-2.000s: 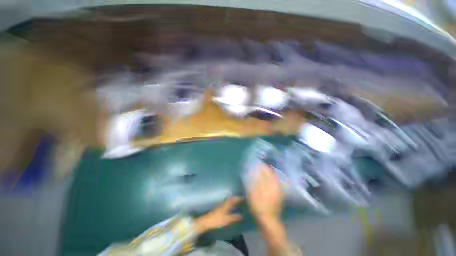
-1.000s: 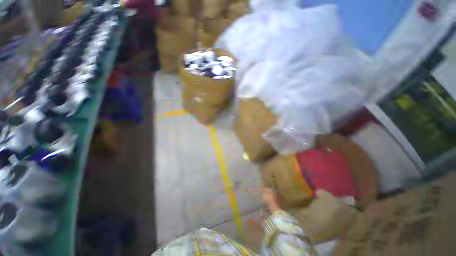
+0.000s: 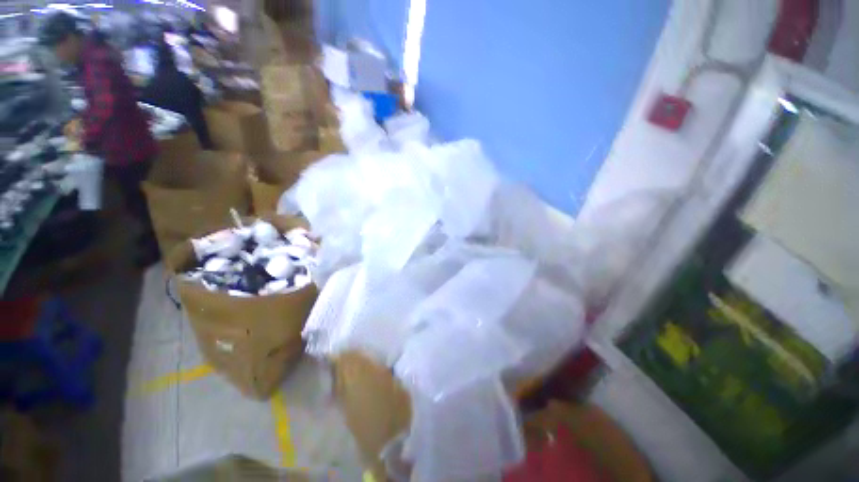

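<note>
Neither of my hands is in the picture. Nearest in front of me is a large heap of whitish translucent packing bags (image 3: 443,282), piled high and spilling down at the front. An open brown carton (image 3: 250,334) full of white-and-black parts (image 3: 252,259) stands just left of the heap. A bit of light cloth, perhaps my clothing, shows at the bottom edge.
A person in a red-and-black checked shirt (image 3: 108,108) stands at the bench at left. Open cartons (image 3: 198,193) stand behind the full one. Grey floor (image 3: 160,424) has yellow tape lines. A blue wall panel (image 3: 527,94) and a window (image 3: 753,320) are at right.
The view has swung from the green-matted bench to the aisle and now further up. The bag heap and full carton look nearer. My hand and sleeve seen a second ago have left the picture.
</note>
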